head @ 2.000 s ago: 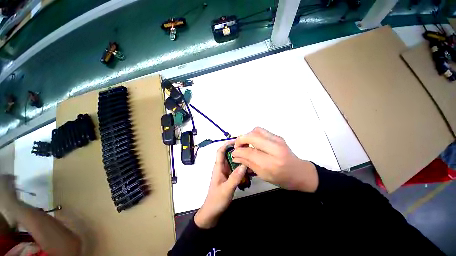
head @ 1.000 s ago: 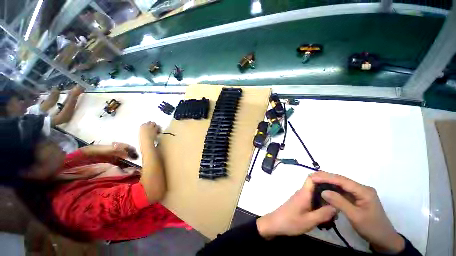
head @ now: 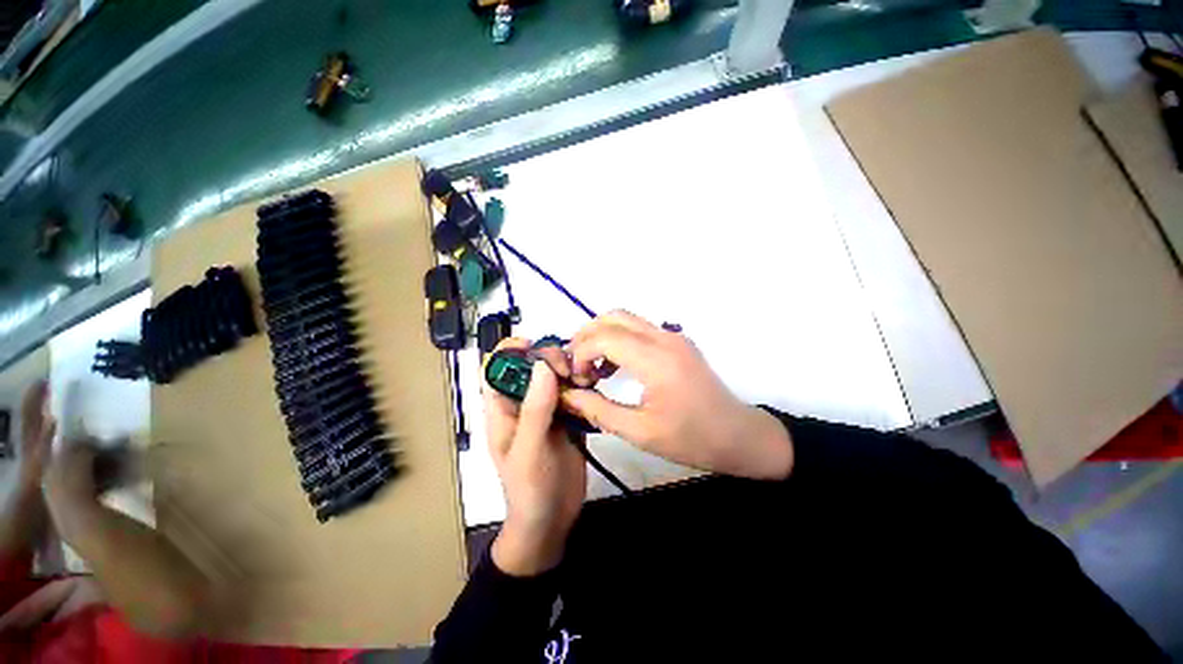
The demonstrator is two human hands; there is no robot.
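My left hand (head: 529, 474) holds a black housing whose rounded end shows a green circuit board (head: 510, 376). My right hand (head: 649, 389) closes its fingertips on the other part of the same unit; what they pinch is hidden. A black cable (head: 605, 466) runs down from below the hands. Just beyond my hands lies a pile of open units (head: 445, 309), black with yellow marks, green boards and cables.
Stacked black covers (head: 315, 350) stand in rows on a cardboard sheet (head: 389, 571) at the left. More cardboard (head: 999, 247) lies at the right. A green conveyor (head: 428, 65) carries units across the back. Another person's arm (head: 110, 551) is at lower left.
The view has swung back from the left. The unit, earlier mostly covered by both hands with its black side showing, now shows its green board at one end.
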